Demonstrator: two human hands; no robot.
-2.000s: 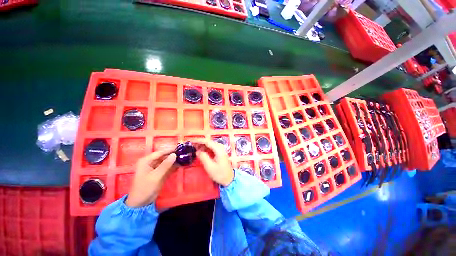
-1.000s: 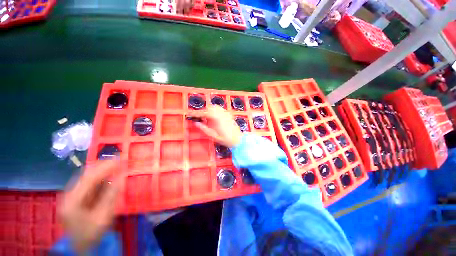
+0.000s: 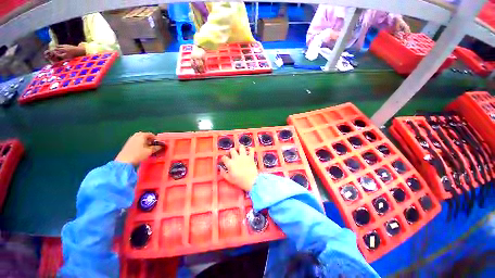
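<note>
A red foam tray (image 3: 182, 248) lies in front of me with round smartwatch bodies in some pockets. My left hand (image 3: 137, 149) is at its far left corner pocket, fingertips on a dark watch body (image 3: 157, 145). My right hand (image 3: 240, 168) is over the middle of the second row, with the dark edge of another watch body (image 3: 222, 167) between thumb and finger; the hand hides part of that area. In the left column, one watch (image 3: 147, 201) has a lit purple-white face and the nearest watch (image 3: 140, 235) is dark.
A neighbouring tray (image 3: 310, 122) of watches stands close at the right, then a tray of strapped watches (image 3: 431, 155). A pale metal post (image 3: 412, 76) rises behind them. Across the green bench (image 3: 157, 108) are more trays and gowned people, one in yellow (image 3: 222, 24).
The view has tilted up, showing people opposite. My left hand has moved from the near left to the far left pocket. My right hand stays near the second row. A left-column watch now shows a lit face.
</note>
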